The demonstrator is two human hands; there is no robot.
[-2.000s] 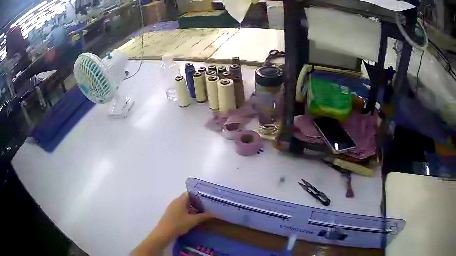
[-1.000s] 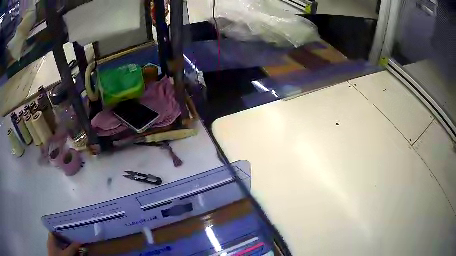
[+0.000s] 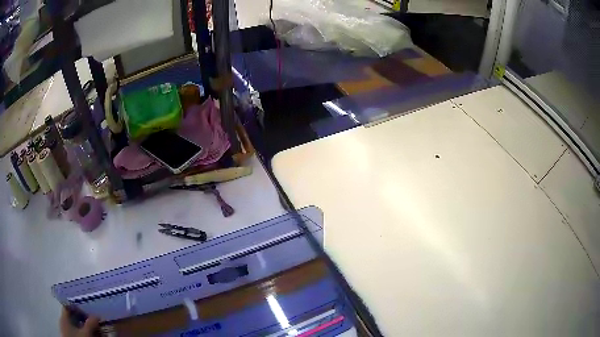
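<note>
A long clear bluish sewing template lies across the bottom of the view, its right corner reaching over the edge of the cream board. Its upper leaf has narrow black-and-white slots and a small dark label. A brown strip shows between the leaves, and a pink line shows at the lower right. My left hand grips the template's left end, cut off by the bottom edge. My right hand is not in view.
Open thread snips lie behind the template. Behind them are a small reddish brush, a phone on pink cloth and a green packet. Thread cones and tape rolls stand left. A large cream board fills the right.
My view has swung right from the fan and cones to the cream board. The template now reaches over the board's edge. My left hand still holds its left end.
</note>
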